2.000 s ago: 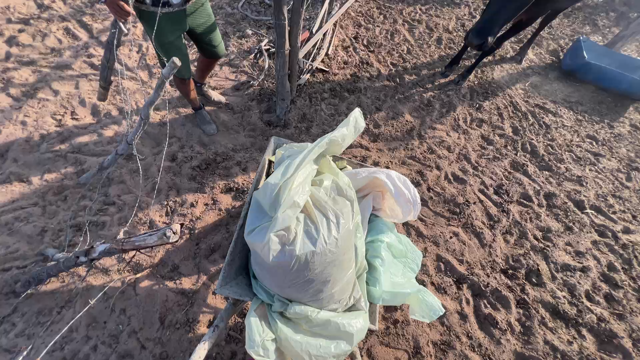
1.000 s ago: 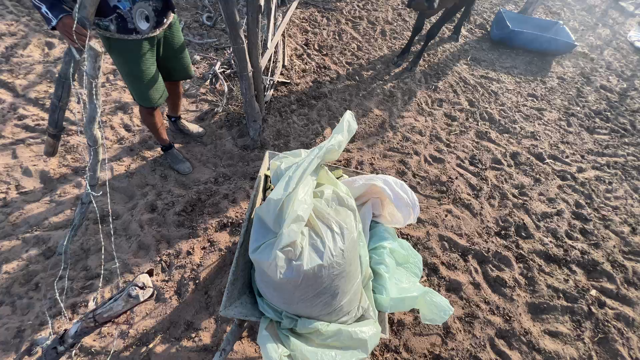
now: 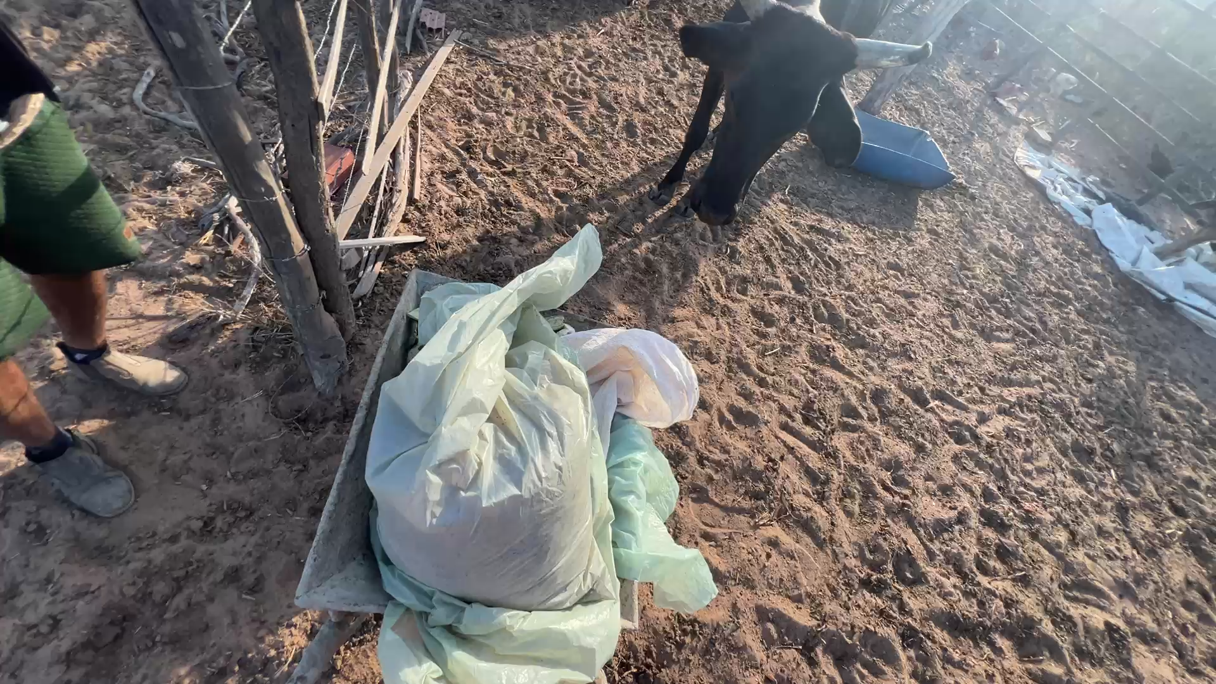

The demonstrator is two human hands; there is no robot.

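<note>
Neither my left hand nor my right hand shows in the head view. A wheelbarrow (image 3: 347, 532) with a worn, dusty tray stands low in the middle, one wooden handle (image 3: 326, 646) showing at the bottom edge. In its tray rests a full, pale green plastic sack (image 3: 494, 475), its loose top twisted upward. A white sack (image 3: 655, 375) and a crumpled green plastic sheet (image 3: 646, 513) bulge over the right side. What the full sack holds is hidden.
Wooden posts (image 3: 304, 180) with wire and sticks rise just beyond the wheelbarrow. A person in green shorts (image 3: 62, 204) stands at left. A dark horned cow (image 3: 774, 104) lowers its head ahead, near a blue trough (image 3: 898, 152). White sheeting (image 3: 1135, 242) lies at right on trampled soil.
The view has swung to the right. The cow's head, outside the earlier frames, now shows lowered toward the ground. The wheelbarrow stands closer to the posts than before.
</note>
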